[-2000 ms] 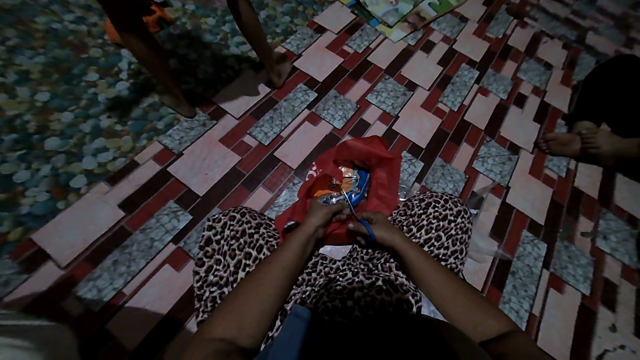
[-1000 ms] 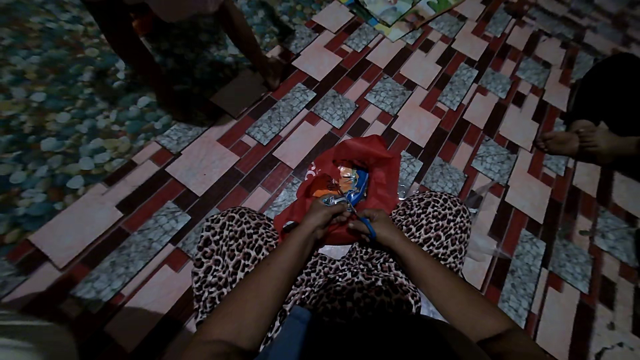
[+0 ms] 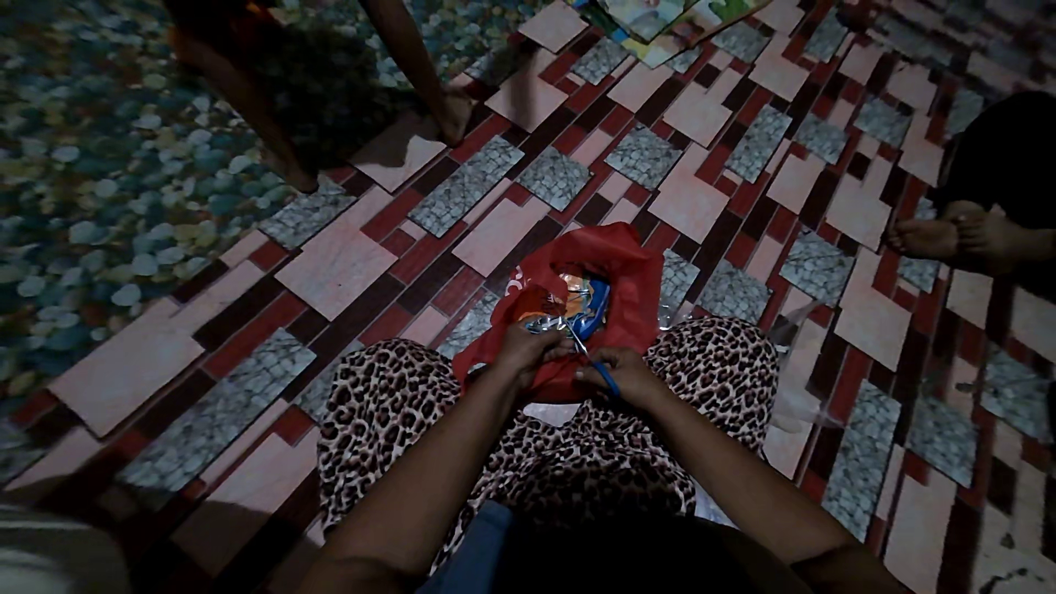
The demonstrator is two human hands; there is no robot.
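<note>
Over the near part of an open red bag [image 3: 635, 285], both my hands are close together. My left hand [image 3: 528, 351] grips the edge of a shiny foil packet [image 3: 544, 323]. My right hand [image 3: 620, 375] holds blue-handled scissors [image 3: 606, 378], whose metal blades point up and left to the packet. Whether the blades are parted is too small to tell. Orange and blue packets [image 3: 592, 309] lie inside the bag, partly hidden by its folds.
Leopard-print cloth [image 3: 388, 404] covers my legs on both sides of the bag. A person's bare legs [image 3: 412, 66] stand at the upper left by a pebble-patterned mat [image 3: 99, 206]. Another person's bare feet [image 3: 957, 235] rest at the right. Clear plastic [image 3: 796, 371] lies beside my right knee.
The person at the upper left has shifted their legs. My hands stay over the red bag, with the scissors still in my right hand.
</note>
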